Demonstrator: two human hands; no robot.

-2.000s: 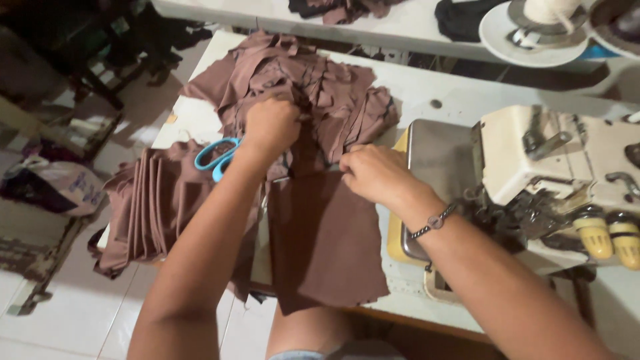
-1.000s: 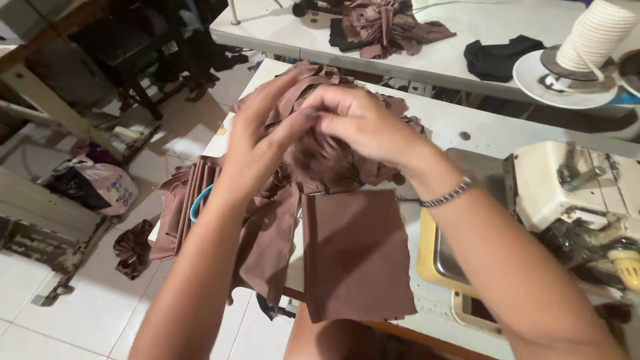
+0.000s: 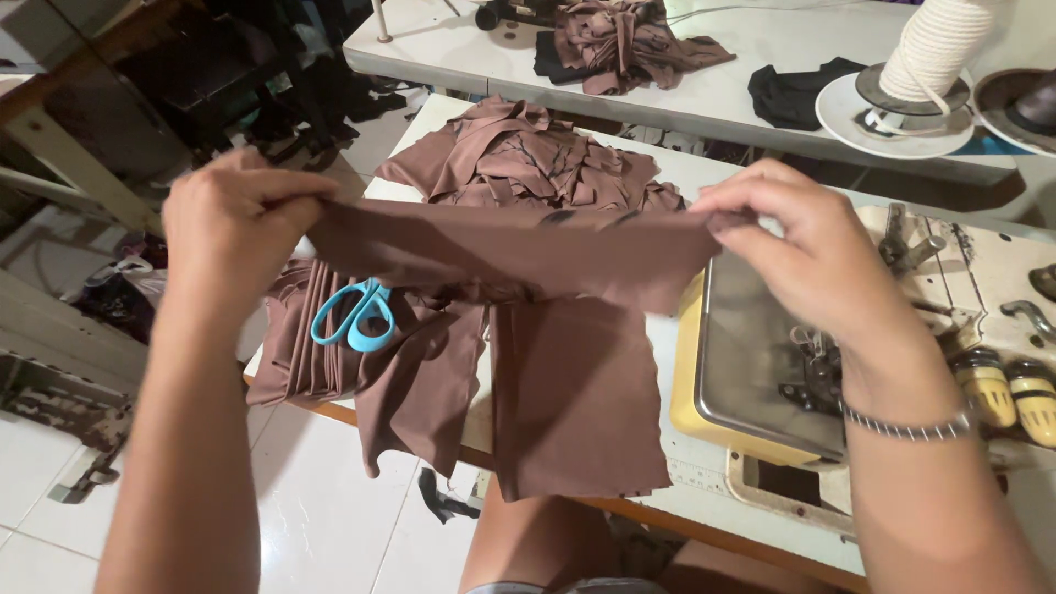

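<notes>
A strip of brown fabric is stretched between my hands above the table. My left hand pinches its left end and my right hand its right end. Behind it lies a heap of brown fabric pieces. Below it, a stack of flat brown panels reaches over the table's front edge. Blue-handled scissors rest on the folded brown cloth to the left; their blades are hidden. Another brown piece hangs beside them.
A sewing machine with a yellow-edged metal plate stands at the right. Behind, a second white table holds brown cloth and black cloth. A cone of white cord stands at the back right.
My hands were close together over the heap one second ago; they are now wide apart, with a brown strip held between them. The scissors show more fully.
</notes>
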